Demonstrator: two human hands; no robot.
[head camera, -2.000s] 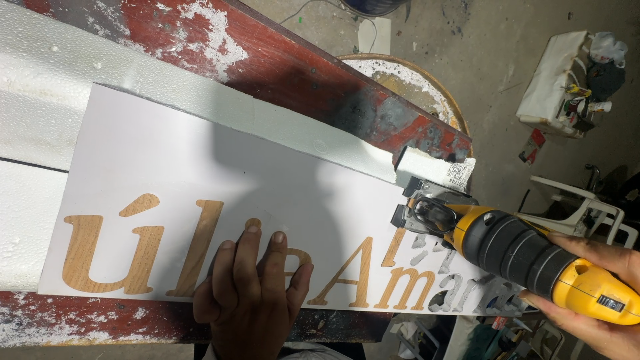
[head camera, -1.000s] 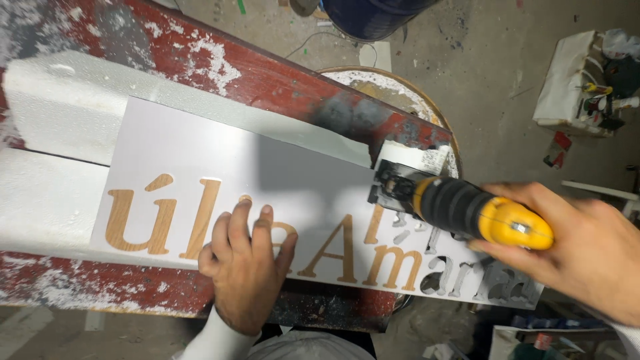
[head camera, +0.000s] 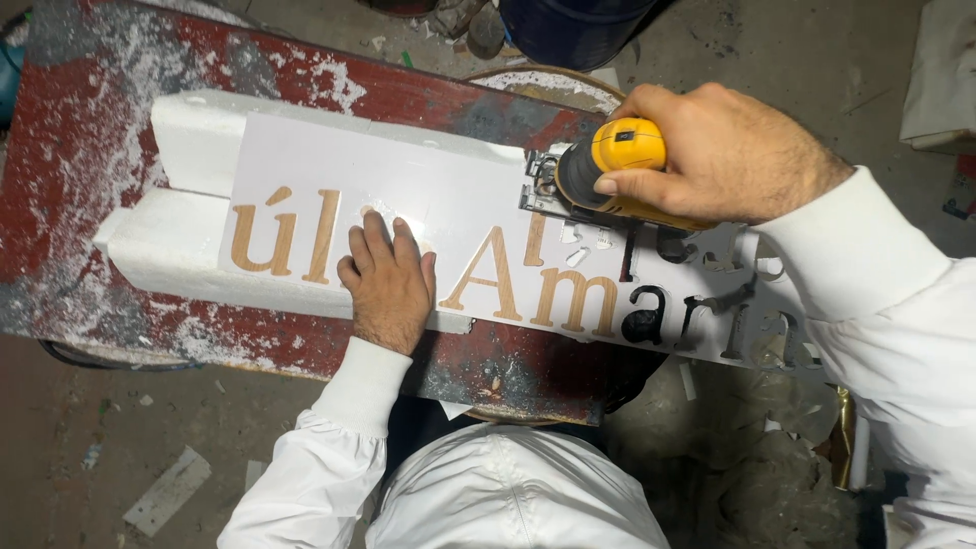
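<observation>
A white sheet (head camera: 457, 183) with wood-grain letters lies across white foam blocks (head camera: 183, 229). Several letter shapes toward its right end are cut out, leaving openings. My left hand (head camera: 391, 278) rests on the sheet with fingers spread, covering some of the lettering between the "l" and the "A". My right hand (head camera: 701, 152) is closed around a yellow and black jigsaw (head camera: 610, 164), whose metal shoe is at the sheet's upper edge, above the small wood-grain letter. The jigsaw's blade is hidden from view.
Beneath the foam is a red wooden board (head camera: 305, 69) spattered with white paint. Its right part overlies a round, paint-marked top (head camera: 545, 80). A dark blue drum (head camera: 579, 30) stands beyond. Scraps and a pale strip (head camera: 168, 492) lie on the floor; the sheet's right end overhangs the board.
The view has shifted considerably. My right hand has come over the jigsaw, which is turned so its body points more toward me. My left hand still lies on the sheet.
</observation>
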